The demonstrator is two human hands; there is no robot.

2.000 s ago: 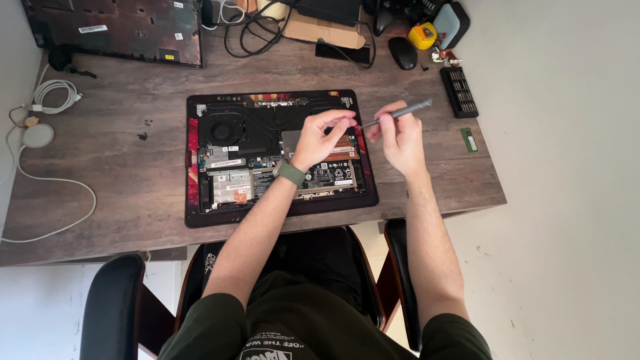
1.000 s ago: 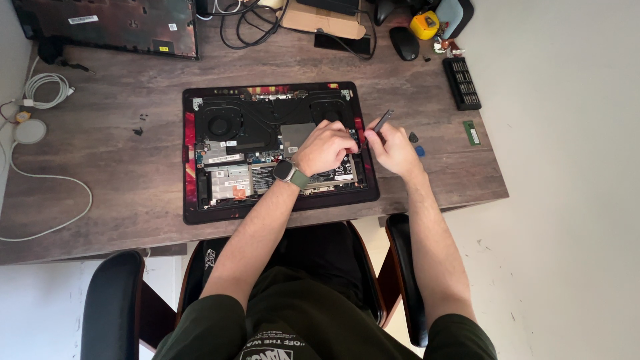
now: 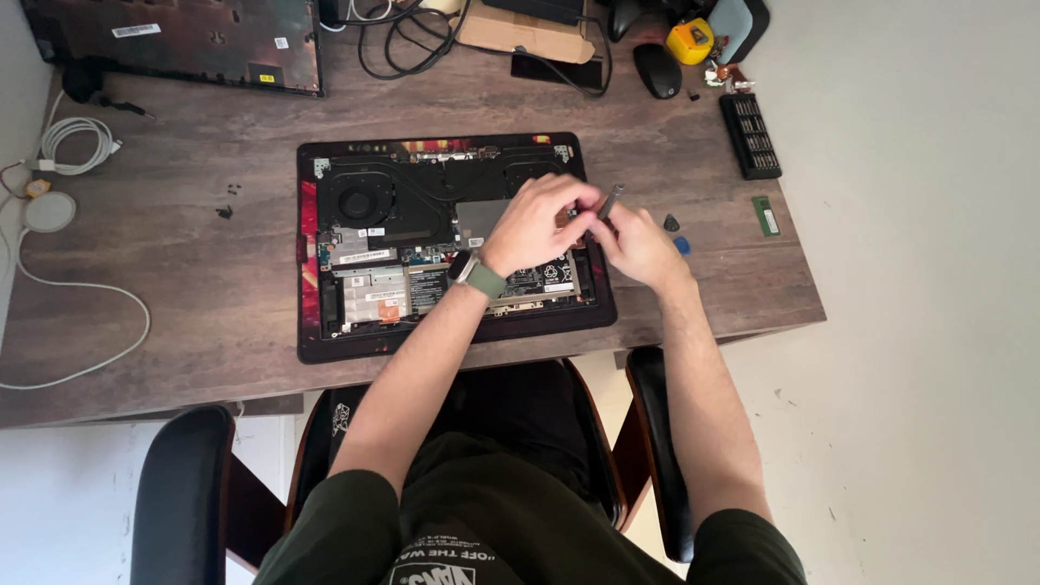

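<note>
An opened laptop [image 3: 422,211] lies on a dark, red-patterned mat [image 3: 455,339], with its fan, battery and boards exposed. My left hand [image 3: 540,219], a watch at its wrist, is over the laptop's right half, thumb and fingertips drawn together; whether something small is between them cannot be told. Beside it, my right hand [image 3: 642,244] is closed on a grey screwdriver [image 3: 611,201], which points up and slightly right at the mat's right edge. The fingertips of both hands are close together and hide the screwdriver's lower end.
Right of the hands lie two small picks [image 3: 682,244], a green memory module [image 3: 765,216] and a black bit case [image 3: 750,136]. A mouse [image 3: 657,71], cables and cardboard [image 3: 528,34] are at the back. Left are small screws [image 3: 224,212], a white cable [image 3: 81,146] and the laptop's bottom cover [image 3: 179,49].
The screwdriver, tilted far to the right two seconds ago, now stands more upright in my right hand. Both hands have come close together. The picks, hidden at first, now show.
</note>
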